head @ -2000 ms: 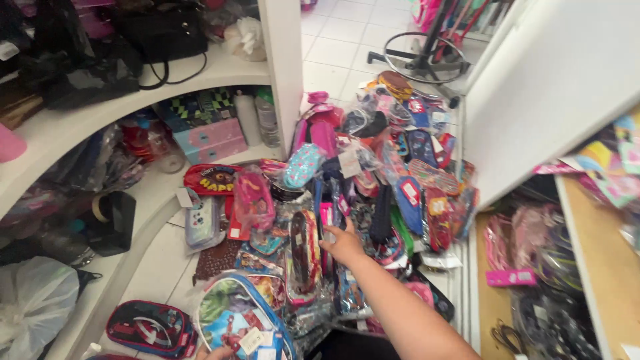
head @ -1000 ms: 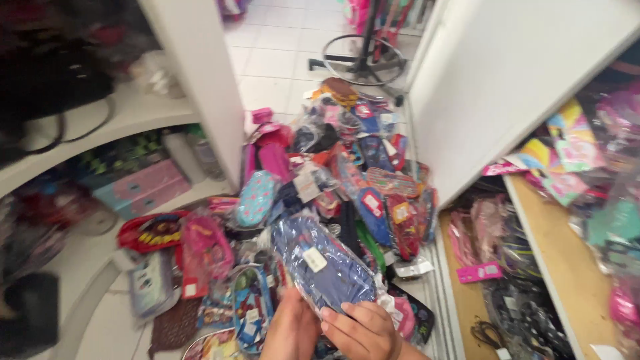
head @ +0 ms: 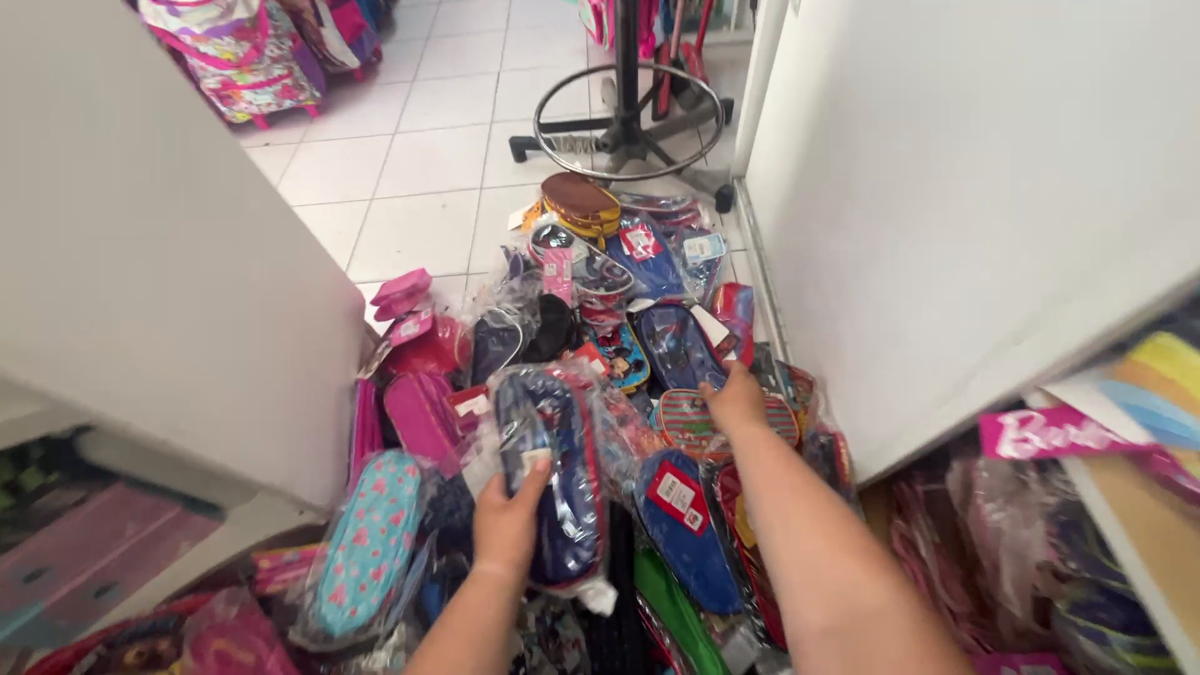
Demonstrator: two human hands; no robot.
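Observation:
My left hand (head: 509, 525) grips a dark blue pencil case with red trim (head: 562, 478) in clear plastic, thumb on top by its white tag. My right hand (head: 734, 398) reaches further forward, its fingers at the lower edge of another dark blue case (head: 677, 345) in the pile; whether they pinch it is hard to tell. Just below that hand is a striped case (head: 689, 417). A blue case with a red tag (head: 689, 525) lies between my forearms. Left of my left hand is a turquoise case with pink hearts (head: 370, 544).
White panels stand on the left (head: 169, 253) and right (head: 919, 187) of the pile. Beyond it are a wheeled black stand with a metal ring (head: 623, 122) and a floral wheeled bag (head: 239, 61). Wrapped goods fill a wooden shelf (head: 1139, 516) at the right.
A second ago both hands were together on a blue wrapped case. Now they are apart, the right one further forward over the pile. The view has moved nearer the pile.

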